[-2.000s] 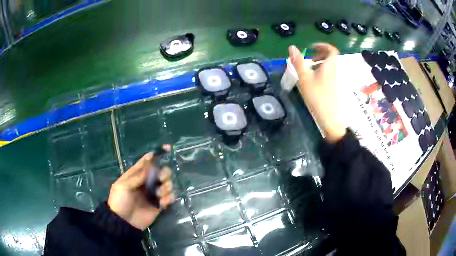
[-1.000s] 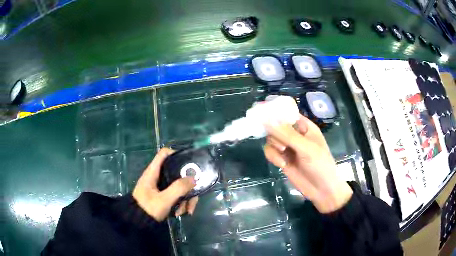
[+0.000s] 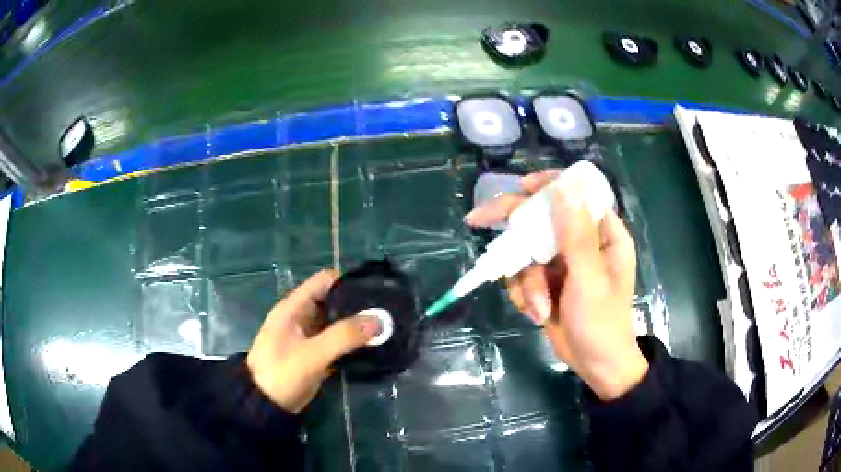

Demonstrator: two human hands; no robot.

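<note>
My left hand holds a black housing above the clear blister tray, with the thumb at its white centre ring. My right hand grips the white glue bottle. Its thin green tip points down and left, close to the housing's right edge; I cannot tell if it touches. Grey-faced units sit in the tray at the back: one on the left, one on the right, and another in front, partly covered by my right hand.
Several black housings lie on the green conveyor belt behind the blue edge. One more housing stands tilted at the far left. Newspaper sheets with black covers are at the right.
The glue bottle came from the tray's back right corner into my right hand, and its tip is now beside the housing. My left hand turned the housing face up. The view shifted.
</note>
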